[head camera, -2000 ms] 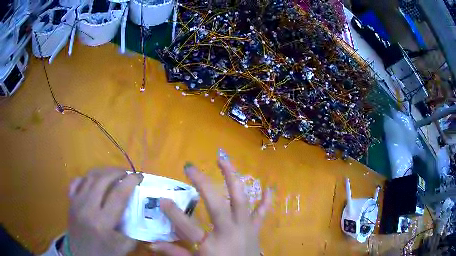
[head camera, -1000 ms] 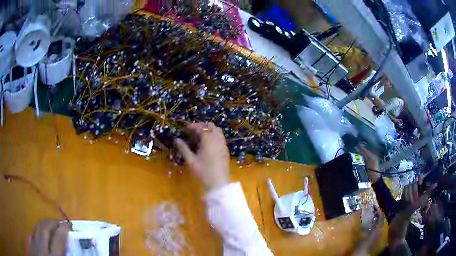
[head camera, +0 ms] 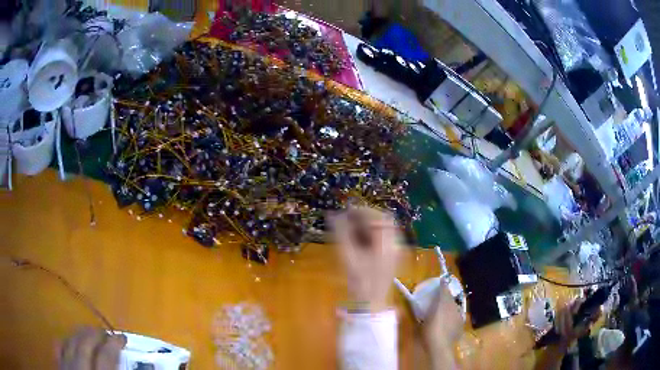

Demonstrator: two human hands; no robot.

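My left hand (head camera: 90, 350) is at the bottom left edge, partly cut off, and holds a white camera housing (head camera: 152, 354). A thin dark-reddish lead (head camera: 61, 282) runs from the housing across the table. My right hand (head camera: 365, 242), blurred, is at the front right edge of the large pile of camera modules (head camera: 253, 159) with yellow wires. Whether it grips a module cannot be seen. A loose pile of small clear parts (head camera: 242, 336) lies between my hands, nearer the bottom edge.
Another person's hand (head camera: 443, 329) is at a white twin-antenna camera (head camera: 427, 296). A black box (head camera: 492, 274) stands beside it. Waiting camera bodies (head camera: 36, 148) stand at the left. Clear bags (head camera: 463, 199) lie on the green mat. More modules lie on a red tray (head camera: 347, 65) behind.
My right hand has moved right along the pile's front edge. Some modules there lie differently. Another person's hand has come to the twin-antenna camera. My left hand still holds the housing.
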